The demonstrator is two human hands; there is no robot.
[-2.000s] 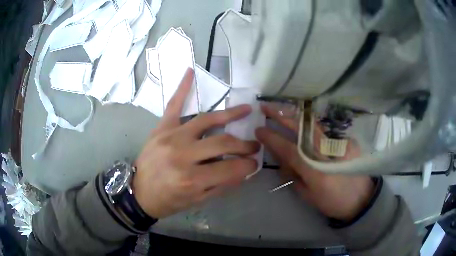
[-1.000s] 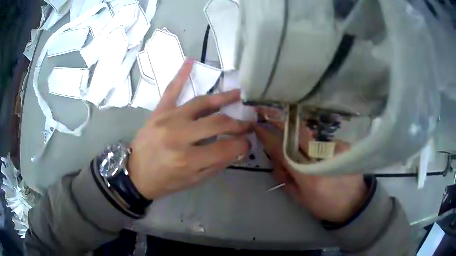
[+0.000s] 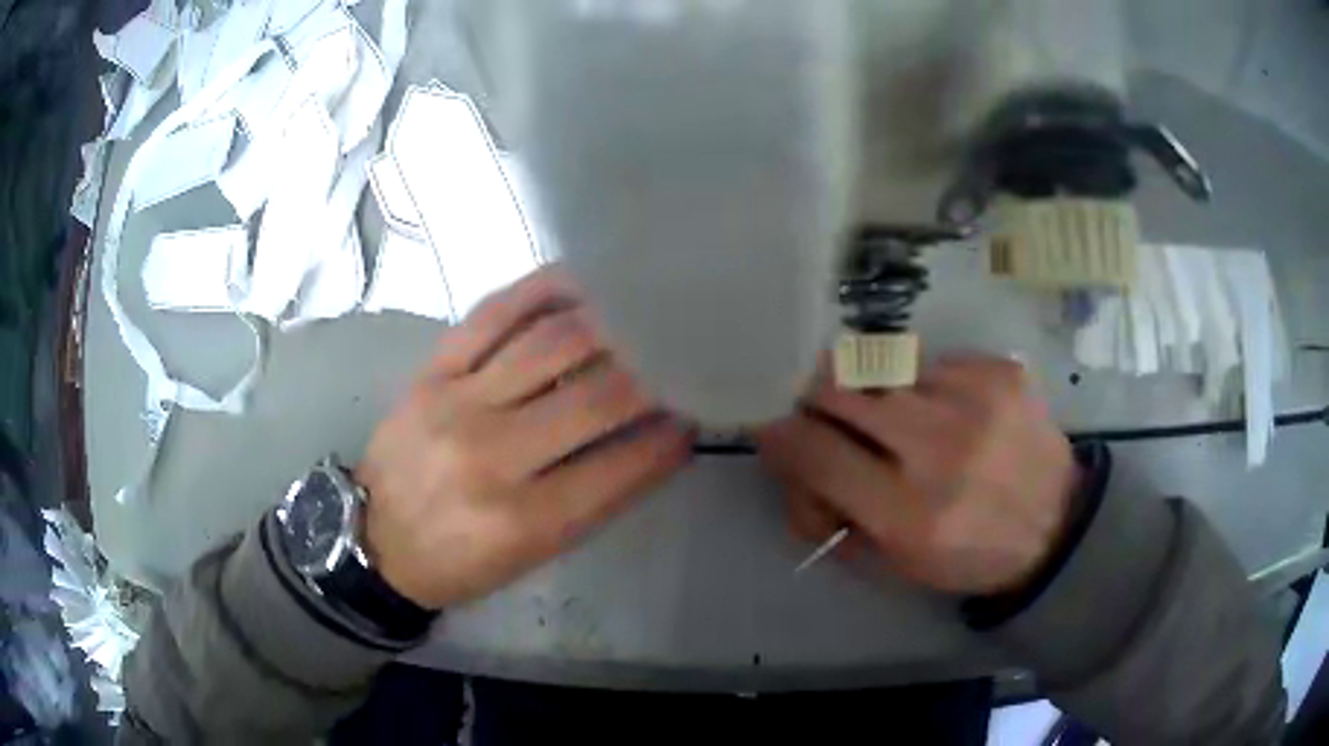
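Observation:
The cream sewing machine head (image 3: 685,190) is blurred and very close, covering the middle of the view. My left hand (image 3: 510,437), with a watch on the wrist, lies on the table left of it, its fingertips hidden at the head's lower edge. My right hand (image 3: 933,466) is right of the head, fingers curled, fingertips partly hidden. A thin metal awl (image 3: 822,548) sticks out below my right fingers. The piece between the hands, the needle and the foot are hidden. A white pointed tab (image 3: 459,190) lies just beyond my left fingers.
A pile of sewn white tabs (image 3: 306,161) lies at the upper left, with loose tape (image 3: 128,313) curling along its left edge. White strips (image 3: 1188,313) fan out at the right. Cream ribbed tension knobs (image 3: 1071,242) stand above my right hand. A ruffled scrap bundle (image 3: 91,619) hangs at the lower left.
The machine head now fills the centre and hides the white piece that showed between my fingers. The waiting strips have come into fuller view. Both hands remain close together, the awl still in the right.

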